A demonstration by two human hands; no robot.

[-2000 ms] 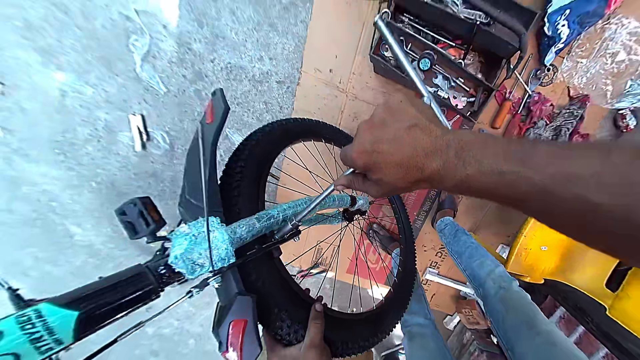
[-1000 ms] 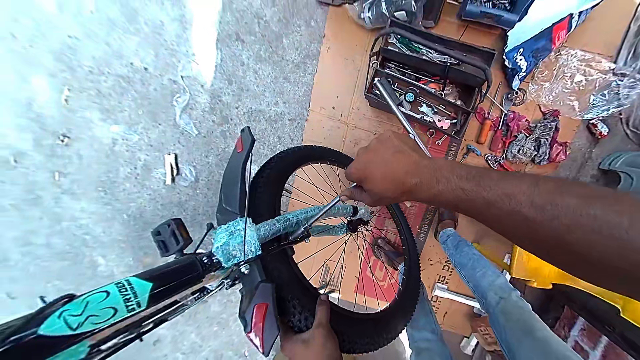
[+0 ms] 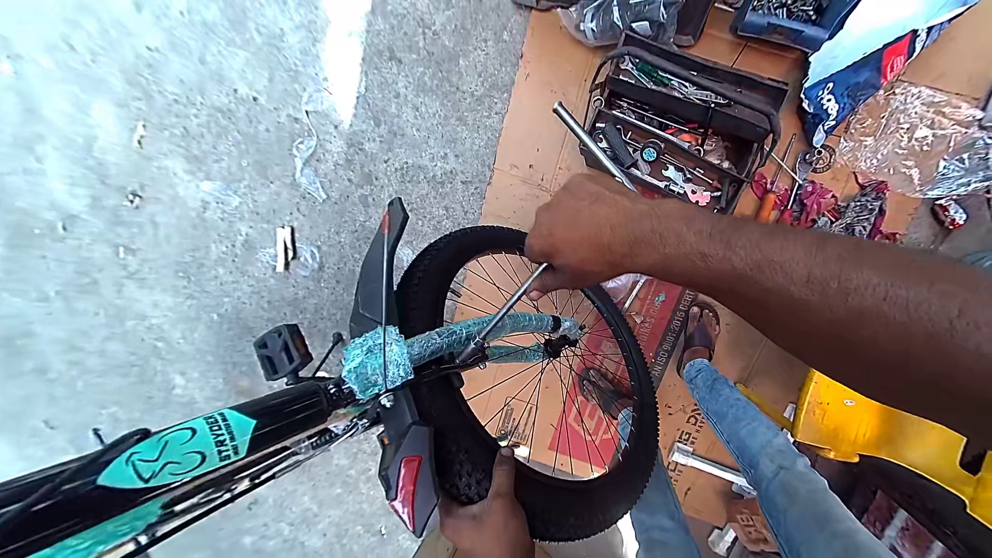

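Observation:
A black bicycle tyre (image 3: 422,271) on a spoked wheel stands in a fork wrapped in clear film (image 3: 480,329). From the right, my right hand (image 3: 581,229) is closed around a metal wrench. The wrench's shaft (image 3: 513,304) runs down to a socket-like end at the side of the fork, beside the tyre; a long metal bar (image 3: 589,139) shows beyond the hand. At the bottom my left hand (image 3: 488,515) grips the tyre, thumb up by the rim, fingers partly hidden. Black mudguards (image 3: 376,283) lie on both sides of the wrapped fork crown (image 3: 378,361).
An open metal toolbox (image 3: 682,116) full of tools stands on cardboard (image 3: 535,116). Near it are an orange-handled screwdriver (image 3: 766,206), plastic wrap (image 3: 903,139) and a bin of small parts (image 3: 790,19). A yellow plastic piece (image 3: 883,434) is at right. Jeans-clad legs (image 3: 775,457) stand behind the wheel.
The metal bar beyond my right hand has swung somewhat in angle, with the hand still around the wrench. My left hand stays at the tyre. The view has shifted slightly.

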